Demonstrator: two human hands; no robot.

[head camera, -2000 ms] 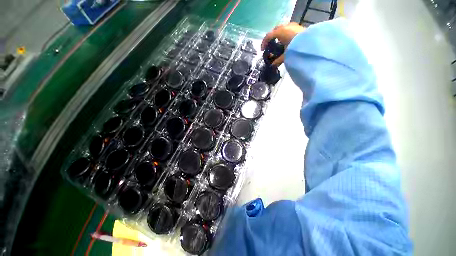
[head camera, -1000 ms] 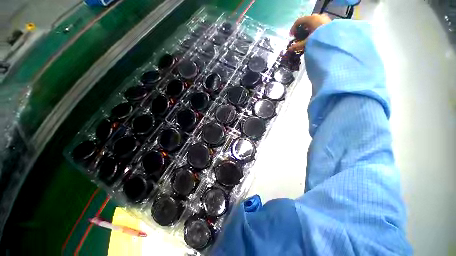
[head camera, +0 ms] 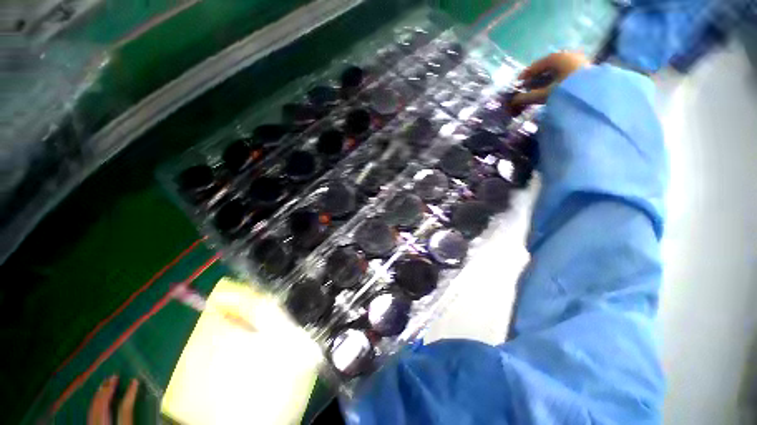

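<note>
A clear plastic blister tray [head camera: 184, 217] with rows of dark round smartwatches [head camera: 417, 274] lies slanted across the middle, blurred. My right hand [head camera: 554, 76] is at the tray's far right corner, fingers bent around a dark round smartwatch [head camera: 538, 80]; the sleeve hides the wrist. Whether that watch touches its pocket cannot be told. Two fingertips of my left hand [head camera: 114, 402] show at the bottom left edge, apart, with nothing between them; the rest is cut off.
A pale yellow paper pad [head camera: 241, 357] lies at the tray's near corner, with a pink-capped marker pen [head camera: 189, 295] partly beside it. Red tape lines cross the green mat. A curved metal rail [head camera: 207, 70] runs beyond the tray. Blue cloth [head camera: 651, 37] shows at the top right.
The view has shifted, so the tray appears turned and further right. My right hand remains at the tray's far end. Fingertips of my left hand have appeared at bottom left. More yellow paper shows.
</note>
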